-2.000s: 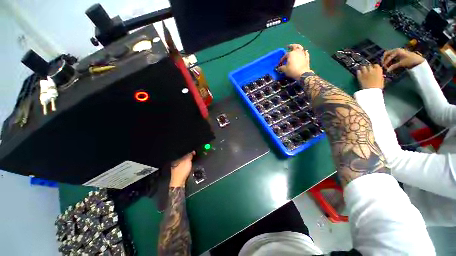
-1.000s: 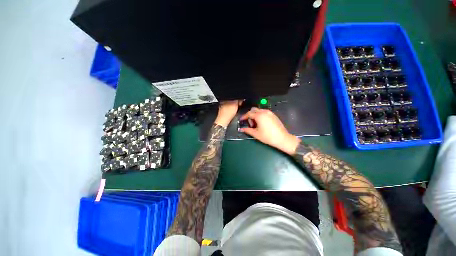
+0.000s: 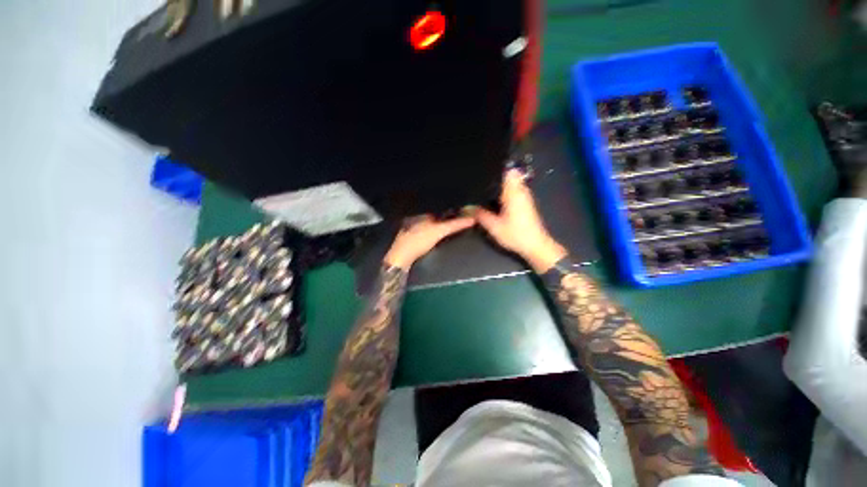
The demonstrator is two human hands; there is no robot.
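Note:
The black test box overhangs the dark mat. My left hand is at the box's lower front edge, its fingers pointing right and partly hidden under the edge. My right hand is at the box's lower right corner, fingers up along the edge and thumb close to my left fingertips. The frame is blurred, and no camera module can be made out in either hand. A blurred small part lies by my right fingertips.
A blue bin with rows of camera modules stands at the right. A tray heaped with modules is at the left. Stacked blue bins are below the bench's left edge. Another person's white sleeve is at the far right.
My right hand went from the blue bin to the mat with a small part, then up to the box's right corner. My left hand stays at the box edge. The view has tilted down.

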